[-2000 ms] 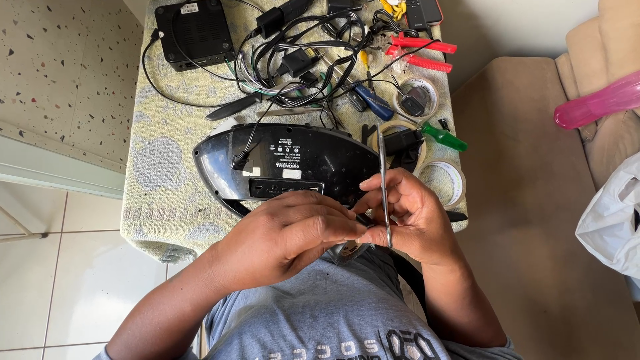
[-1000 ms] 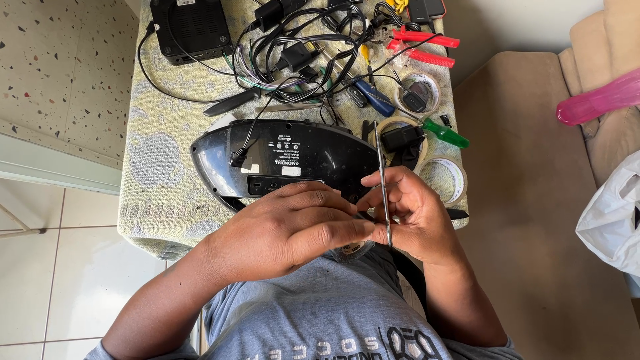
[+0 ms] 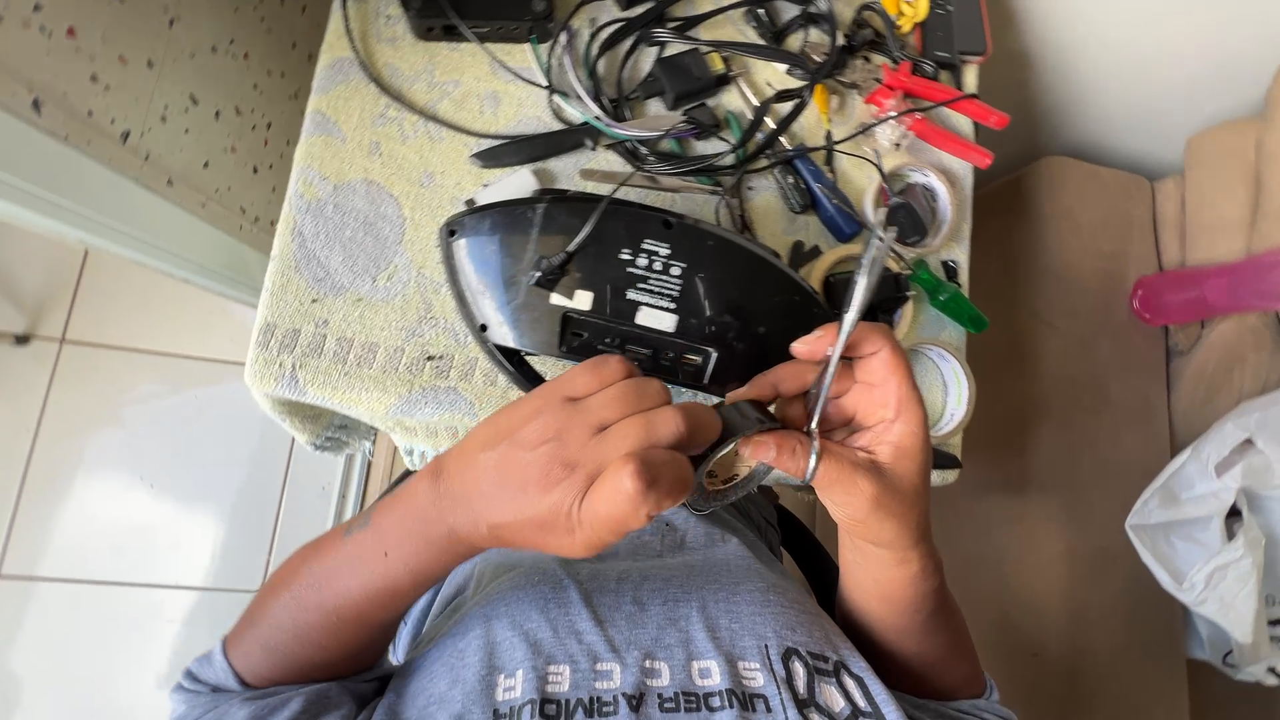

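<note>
Near my chest, my right hand (image 3: 865,430) holds a roll of black tape (image 3: 738,455) between thumb and fingers. A pair of metal scissors (image 3: 845,335) hangs on that same hand, its blades pointing up and away from me. My left hand (image 3: 590,450) is curled with its fingertips against the left side of the roll; whether it pinches the tape's end is hidden. Just beyond both hands lies a glossy black curved electronic device (image 3: 620,270), its port panel facing up, with a small black plug (image 3: 550,270) resting on it.
Tangled black cables (image 3: 700,80) and a black-handled knife (image 3: 535,147) lie beyond the device. Red-handled pliers (image 3: 940,115), a blue screwdriver (image 3: 825,195), a green-handled tool (image 3: 948,297) and tape rolls (image 3: 940,388) line the right side of the towel-covered table (image 3: 340,320). A black box (image 3: 480,20) stands far left.
The tape roll shows more plainly between my hands now. My left hand's fingers have curled in tighter. The scissors remain on my right hand.
</note>
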